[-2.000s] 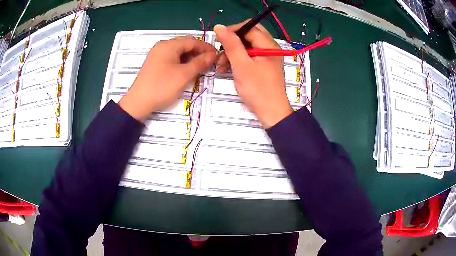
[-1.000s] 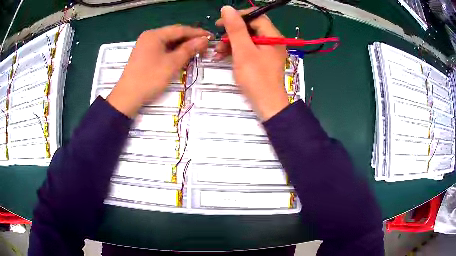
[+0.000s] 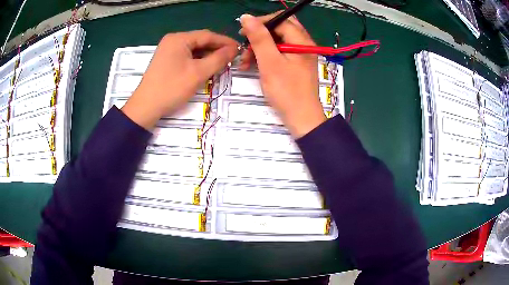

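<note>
My right hand [image 3: 287,75] holds the red test probe [image 3: 307,49] and the black test probe [image 3: 287,15], their tips pointing left toward my left fingertips. My left hand [image 3: 187,67] pinches a tiny pale lead tip [image 3: 240,48] between thumb and finger, close to the probe tips. Whether the probes touch it cannot be told. Both hands are over the upper part of the white blister tray [image 3: 216,225]. It holds white pouch cells [image 3: 262,195] in two columns, with yellow tape [image 3: 202,221] and thin lead wires [image 3: 211,150] at their right ends.
A tray stack [image 3: 39,111] stands on the left and another tray stack [image 3: 466,128] on the right of the green mat [image 3: 379,100]. A blue piece [image 3: 336,59] lies by the probe cables at the tray's top right. Red stools [image 3: 463,245] show below the bench edge.
Since two seconds ago the working tray appears lower in view and both hands slightly higher against it. The probes remain in my right hand; since one second ago the hands have barely shifted.
</note>
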